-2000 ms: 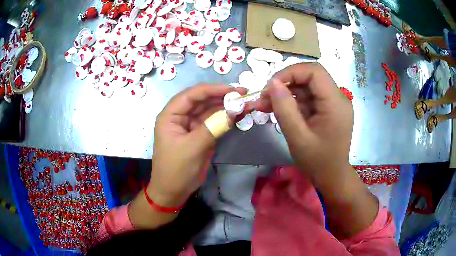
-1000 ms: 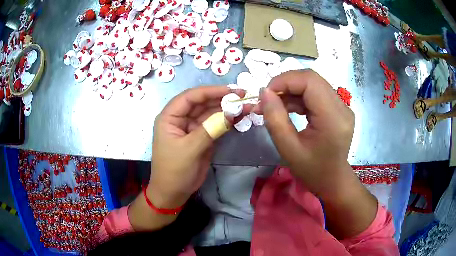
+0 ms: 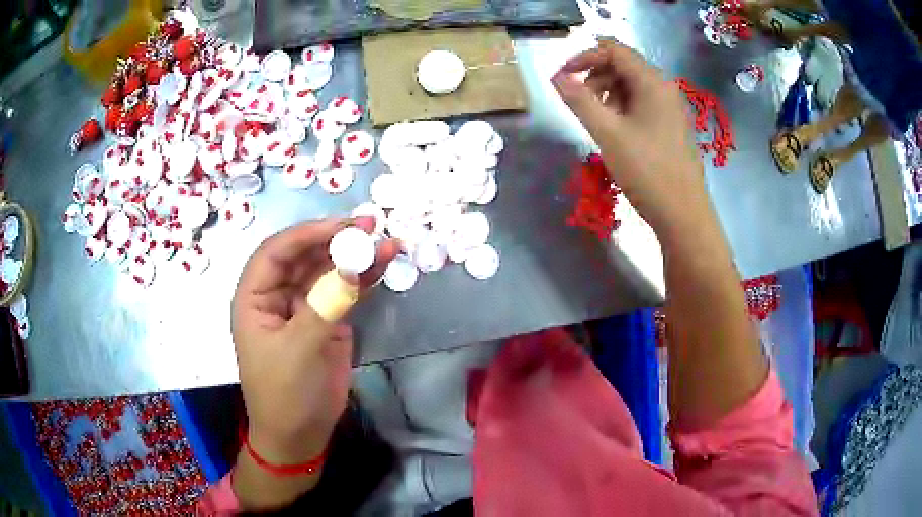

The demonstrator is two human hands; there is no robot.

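Note:
My left hand point(image 3: 298, 333), with a pale yellow wrap on its thumb, pinches a white disc point(image 3: 353, 249) upright, its plain face towards me. My right hand point(image 3: 637, 141) is raised at the right, fingers loosely curled, with nothing seen in them. A thin pale stick point(image 3: 492, 65) rests on the round white glue dish point(image 3: 441, 72), its end short of my right fingertips. Blank white discs point(image 3: 430, 187) lie heaped between my hands. A small red pile point(image 3: 594, 197) lies below my right hand, partly blurred.
A large heap of discs with red marks point(image 3: 182, 162) lies left, with bulkier red pieces point(image 3: 152, 76) behind. A cardboard pad point(image 3: 389, 81) is under the dish, a dark board point(image 3: 324, 22) beyond. More red pieces point(image 3: 711, 121) lie right. Another person's sandalled feet point(image 3: 824, 151) are at far right.
The view has shifted. My right hand has left the disc and moved up and right. The stick, earlier in its fingers against the disc, now rests on the dish. My left hand still holds the disc.

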